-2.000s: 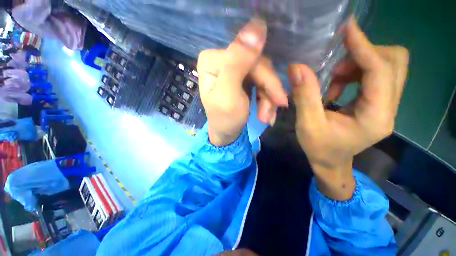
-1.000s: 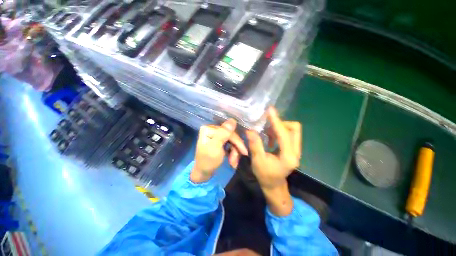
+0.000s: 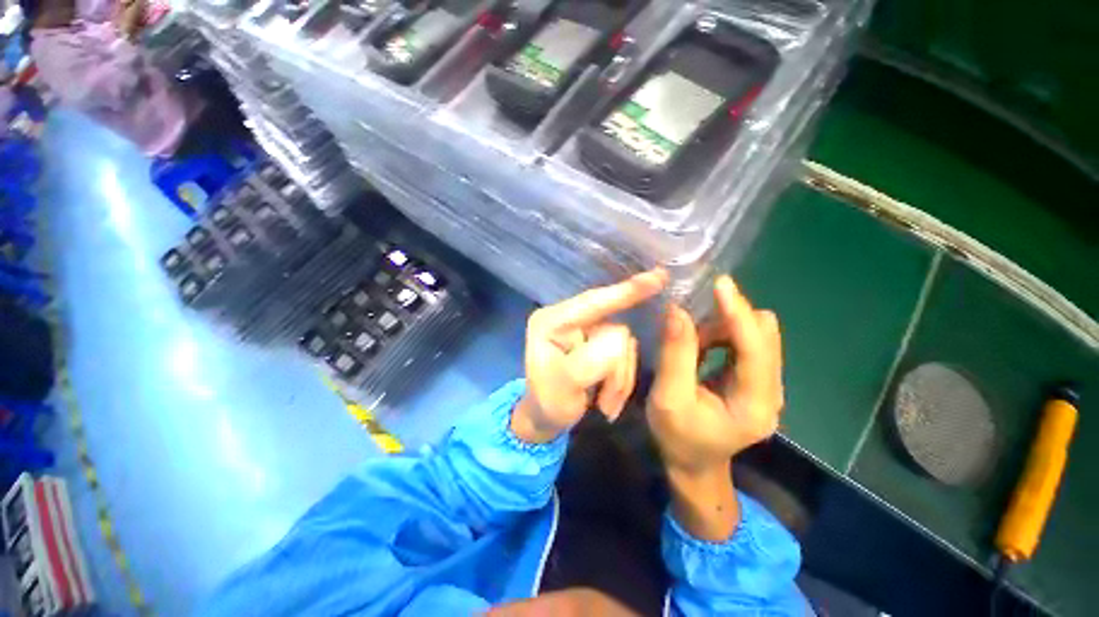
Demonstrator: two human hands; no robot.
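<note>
A tall stack of clear blister trays (image 3: 482,199) stands in front of me. Its top tray holds black handheld units (image 3: 681,115) with red side accents and pale, green-printed labels. My left hand (image 3: 585,358) is at the near corner of the stack, index finger extended to the tray edge, other fingers curled. My right hand (image 3: 720,392) is beside it, thumb and index finger at the same corner, seemingly pinching the tray edges. Whether anything small is between the fingertips cannot be told.
On the green bench (image 3: 832,265) at right lie a round silver mesh-like dish (image 3: 944,424) and a yellow electric screwdriver (image 3: 1038,477). More filled trays (image 3: 374,316) stand low on the left above the blue floor. A person in pink (image 3: 103,78) is at the upper left.
The view has pulled back from the stack, bringing the units, dish and screwdriver into sight. My left index finger has extended to the tray corner; my right hand stays at the corner.
</note>
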